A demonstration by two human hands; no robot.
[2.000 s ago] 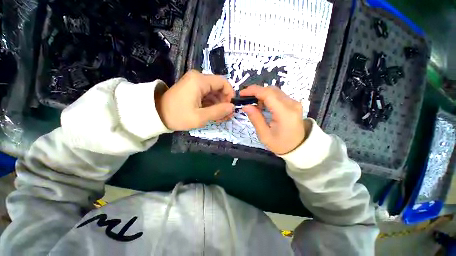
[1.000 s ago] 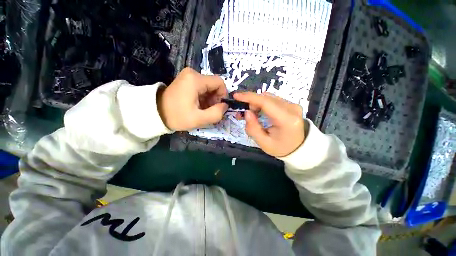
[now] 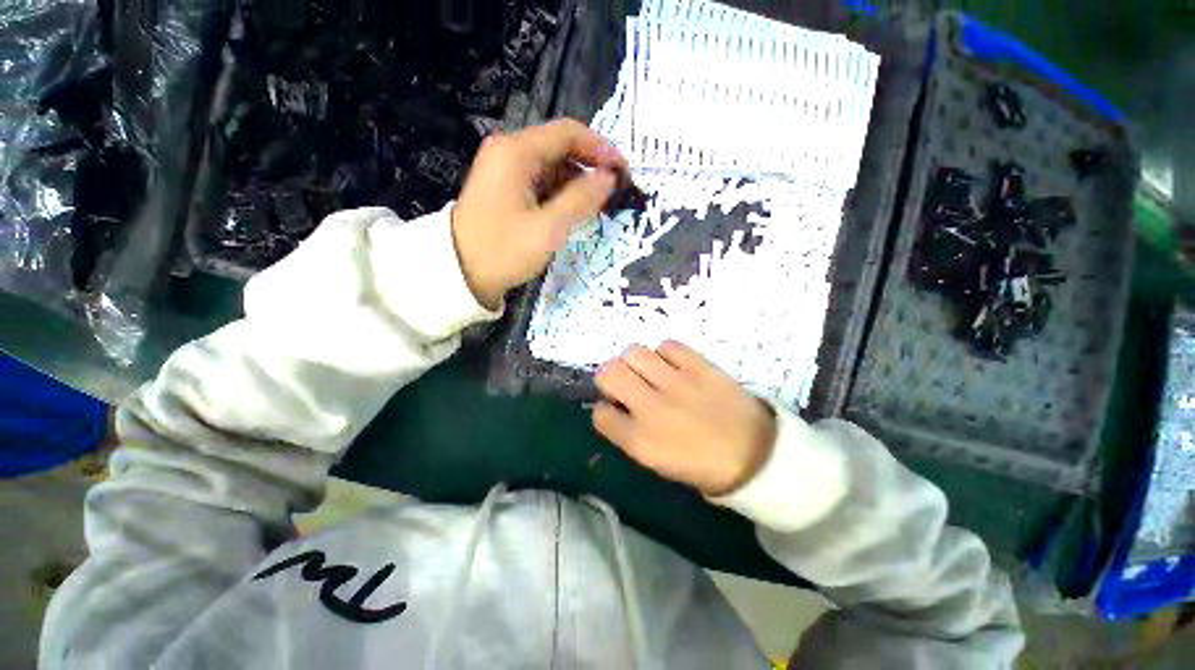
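My left hand (image 3: 522, 216) is over the upper left of the middle tray (image 3: 839, 314), thumb and fingers closed around a blurred black housing (image 3: 630, 198). Most of that piece is hidden by the fingers. My right hand (image 3: 688, 416) is low at the tray's near edge, fingers curled down; no part shows in it, and its fingertips' underside is hidden. White strips (image 3: 747, 79) stand in rows at the top of the tray. More white pieces (image 3: 773, 308) lie scattered below, around a dark patch (image 3: 688, 249).
The left tray (image 3: 197, 242) is full of black parts, with a crumpled clear bag (image 3: 85, 157) beside it. The right tray (image 3: 996, 439) holds a pile of black units (image 3: 989, 262). A blue-rimmed bin (image 3: 1138, 596) is cut off at far right.
My hands have parted from the black piece they held together. My left hand has moved up; my right hand has moved down to the tray's near edge. The view has shifted slightly.
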